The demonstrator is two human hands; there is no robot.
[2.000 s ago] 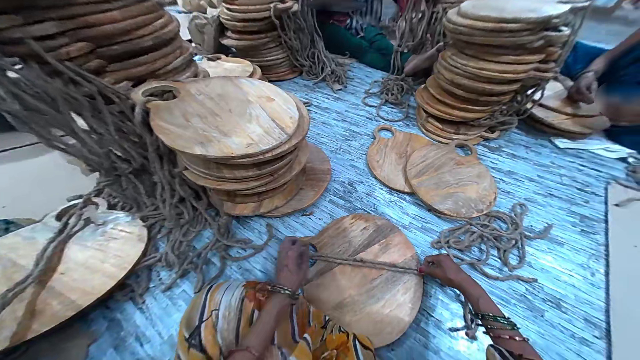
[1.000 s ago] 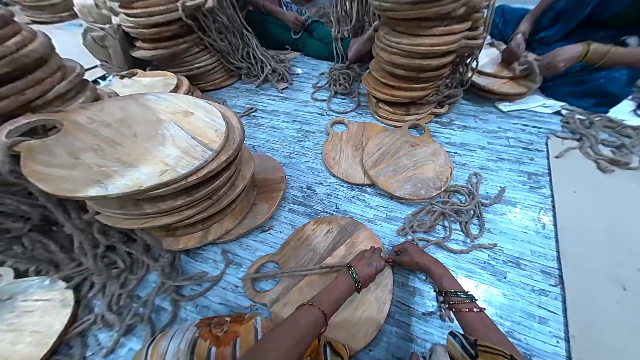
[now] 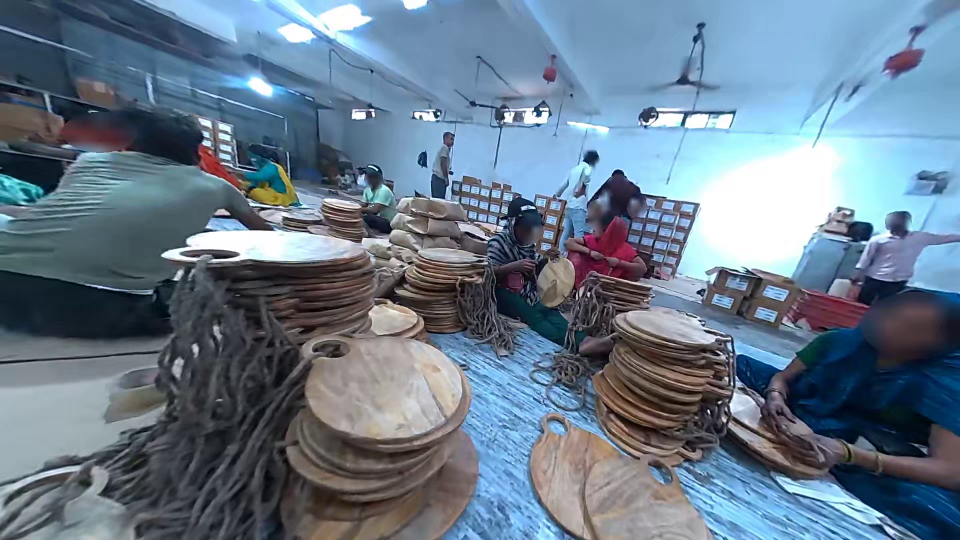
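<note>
Neither my left hand nor my right hand shows in this raised view. A stack of round wooden boards (image 3: 386, 390) with ring handles stands left of centre, a bundle of grey-brown rope (image 3: 217, 420) heaped against its left side. Two handled wooden boards (image 3: 637, 495) lie overlapping on the blue patterned floor covering (image 3: 499, 427) at the bottom. Behind them rises a tall stack of boards (image 3: 664, 375) with rope at its side. Farther left, another high stack of boards (image 3: 300, 285) carries a large board on top.
At the right, a seated co-worker (image 3: 885, 390) has both hands on a board (image 3: 776, 435). A seated person in a striped top (image 3: 514, 262) holds a round board (image 3: 556, 282). Another person (image 3: 112, 217) sits at the left. Cartons (image 3: 757, 292) stand behind on the right.
The view has swung up to the room. My hands, earlier on a rope across a round wooden board, are out of frame, as is that board.
</note>
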